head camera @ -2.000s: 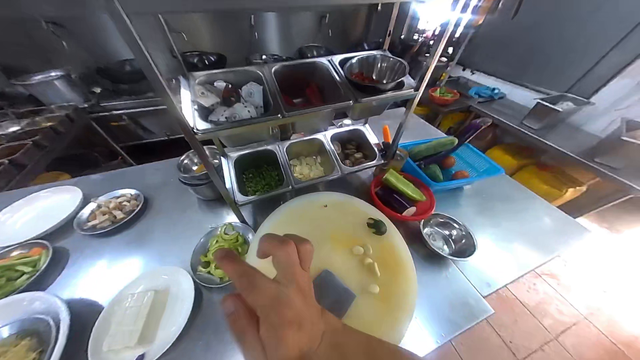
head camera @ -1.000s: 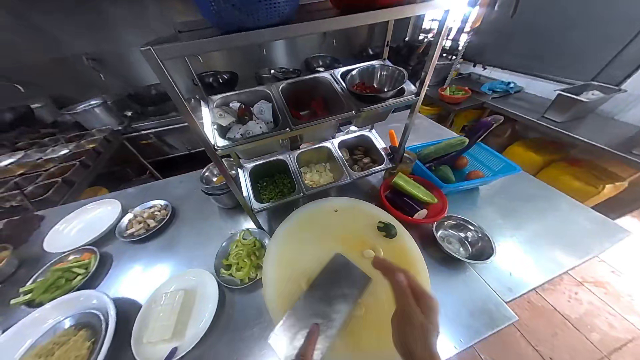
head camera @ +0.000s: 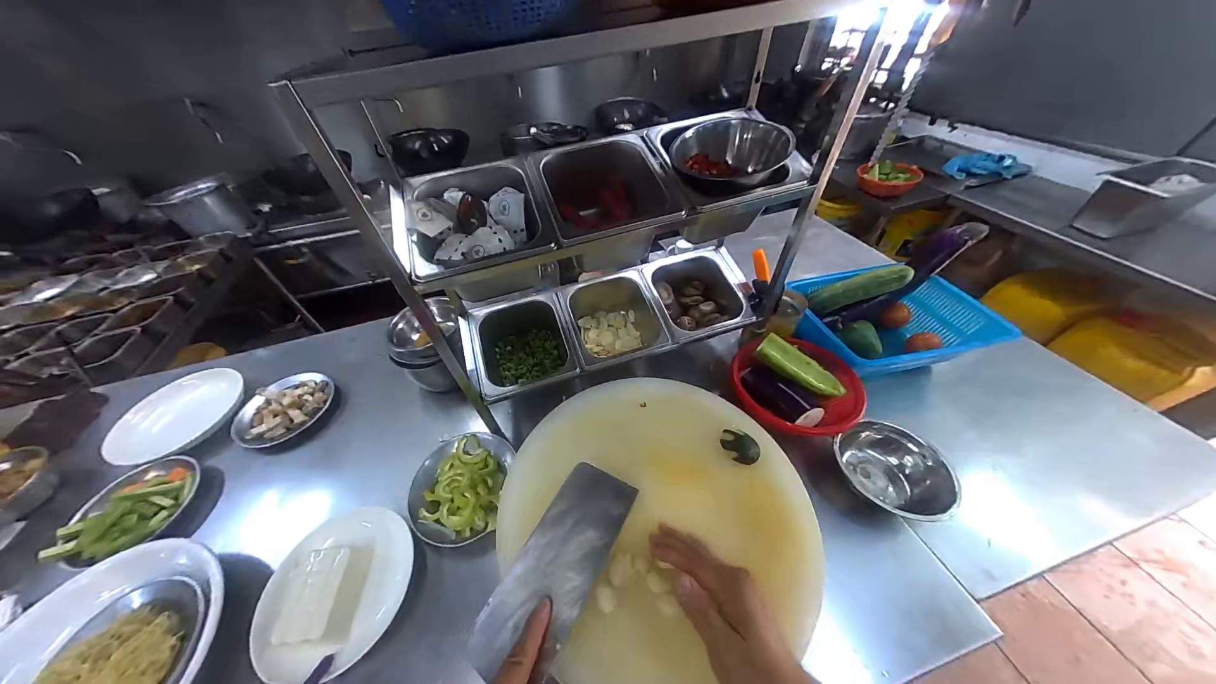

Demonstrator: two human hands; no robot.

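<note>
A round, pale cutting board (head camera: 665, 427) lies on the steel table. My left hand (head camera: 527, 646), at the bottom edge, is closed around a broad cleaver (head camera: 560, 551); its blade lies slantwise over the board's left part. Several peeled garlic cloves (head camera: 621, 570) are between the blade and my right hand (head camera: 717, 603). That hand is palm down on the board, its fingertips beside the cloves and partly covering them. It does not appear to grip anything. A dark green vegetable end piece (head camera: 739, 446) sits near the board's upper right.
Sliced green vegetable in a metal dish (head camera: 463, 487) and white blocks on a plate (head camera: 380, 532) stand left. A red basket (head camera: 845, 404) and steel bowl (head camera: 898, 470) border the board's right. Behind it are metal pans (head camera: 613, 318) and a shelf frame (head camera: 551, 43).
My right hand has come down from above the board to the cloves, which are now closer together. My left hand, out of view two seconds ago, holds the cleaver. The view has shifted.
</note>
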